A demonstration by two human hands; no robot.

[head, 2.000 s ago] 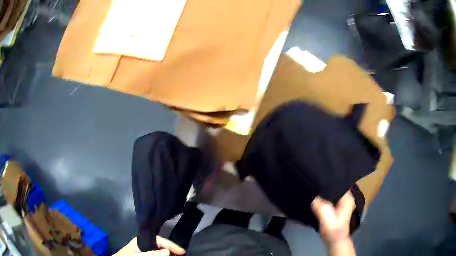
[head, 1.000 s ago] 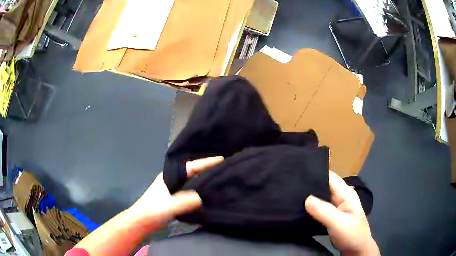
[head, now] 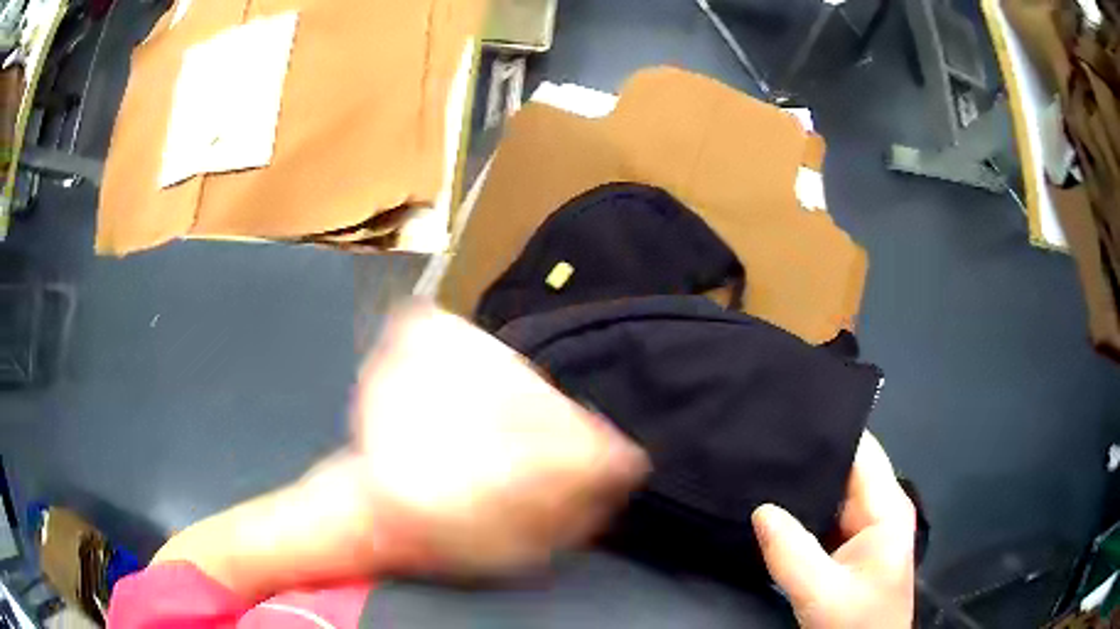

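A soft black bag [head: 725,393] lies over my dark-clad lap and reaches onto a tan cut panel stack. A curved seam or zip line runs along its upper edge. Its far rounded part carries a small yellow tag-like patch. My right hand [head: 847,541] grips the bag's right end, thumb on top and fingers underneath. My left hand [head: 491,442] is a blurred fist above the bag's left part. Its fingertips are hidden or blurred, so I cannot tell whether it holds anything.
A stack of tan panels [head: 344,111] with a white slip is at the upper left. Another tan panel stack [head: 700,135] lies beyond the bag. Grey metal table legs [head: 952,166] and a yellow-edged table with brown pieces are at the upper right. Brown pieces and some blue are at the lower left.
My left hand has left the bag's left end and moved over it, now fisted and blurred. The yellow patch has come into view. My right hand still holds the right end.
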